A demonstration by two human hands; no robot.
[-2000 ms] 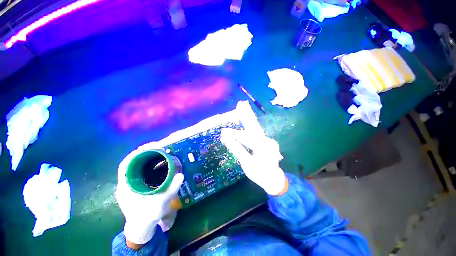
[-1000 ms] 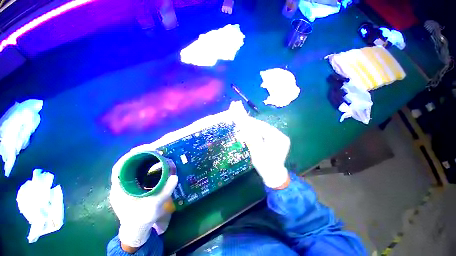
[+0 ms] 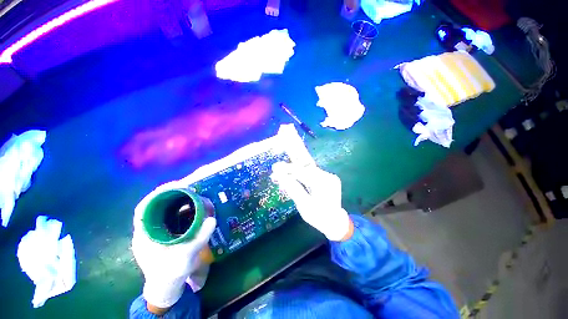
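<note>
A green circuit board [image 3: 246, 199] with many small parts lies on a white cloth [image 3: 240, 151] near the bench's front edge. My left hand [image 3: 169, 265], in a white glove, holds a green round pot [image 3: 148, 217] with a dark inside over the board's left end. My right hand [image 3: 316, 198], also gloved, is over the board's right end with its fingers pinched together. A thin tool seems to be between the fingers, but glare hides most of it and its tip.
Crumpled wipes [image 3: 255, 56] lie at the back, left and right. A dark pen-like tool [image 3: 298, 119] lies beyond the board. A clear cup [image 3: 362, 40] stands at the back right, near a yellow-and-white folded towel [image 3: 449, 78]. A glowing UV lamp [image 3: 56, 28] is at upper left.
My right hand moved off toward the board's far right corner, then came back left and down over the board. The view has shifted slightly; my left hand still holds the pot.
</note>
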